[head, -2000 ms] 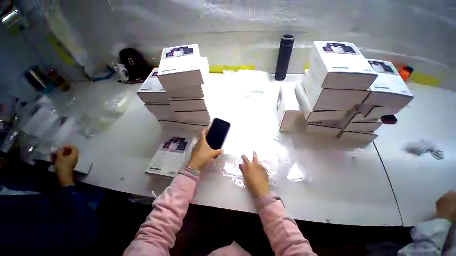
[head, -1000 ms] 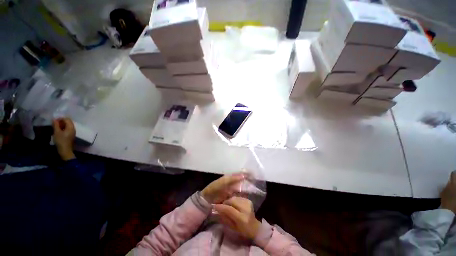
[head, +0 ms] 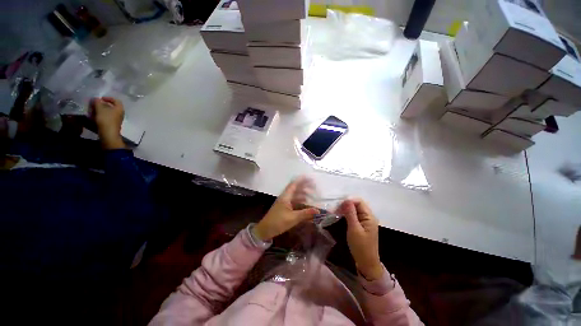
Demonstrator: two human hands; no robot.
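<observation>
A clear plastic bag (head: 306, 249) hangs crinkled over my lap, below the bench edge. My left hand (head: 290, 209) is at its upper left edge, fingers blurred, with the film at the thumb. My right hand (head: 361, 232) pinches its upper right edge. A smartphone (head: 325, 137) lies on a stack of empty bags (head: 369, 158) on the bench beyond my hands. A single product box (head: 247, 135) lies picture side up to the left of the phone.
Stacked boxes (head: 274, 54) stand at back left and more stacked boxes (head: 503, 70) at right. One box (head: 422, 79) stands between them. A dark cylinder (head: 418, 18) is at the back. A neighbour's hand (head: 108, 118) is at left near plastic film. A sleeve shows at lower right.
My hands have moved apart from each other, and the bag now hangs spread between them. The view has shifted, so the bench items sit further right and mostly higher in the picture.
</observation>
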